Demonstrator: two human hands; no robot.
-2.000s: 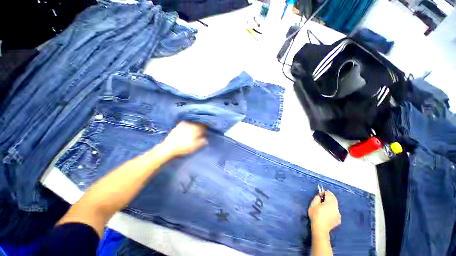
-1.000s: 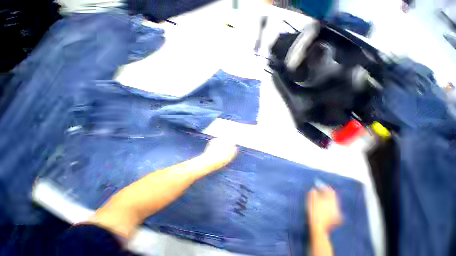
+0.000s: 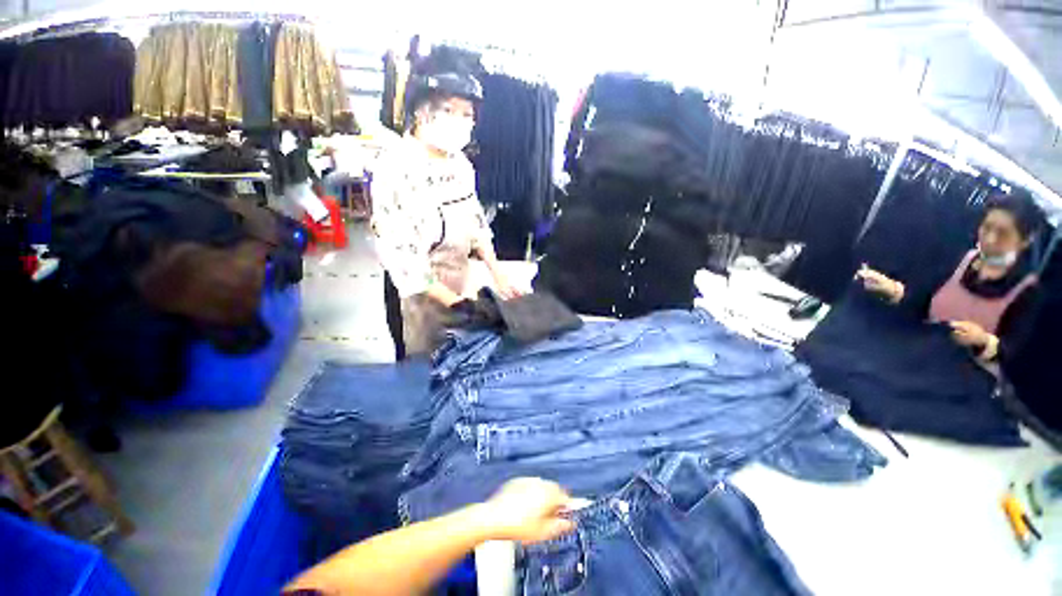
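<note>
My left hand (image 3: 533,510) reaches in from the bottom of the view, its fingers closed on the waistband edge of a pair of blue jeans (image 3: 687,541) at the bottom centre. The waistband, a button and a front pocket show; the legs run out of the picture. My right hand is not in view. A pile of blue jeans (image 3: 629,390) lies just beyond, across the table. Folded jeans (image 3: 355,431) are stacked to the left of the pile, in a blue bin (image 3: 250,524).
A masked person (image 3: 431,221) stands beyond the pile with a dark garment. Another person (image 3: 990,279) at the right holds a black garment (image 3: 908,367). A yellow-orange tool (image 3: 1019,520) lies at the table's right. A wooden stool (image 3: 64,477) and blue bins stand left.
The view has swung up and left, showing the room. My left hand has moved from the jeans' leg to the waistband. My right hand and the black bundle have left the view.
</note>
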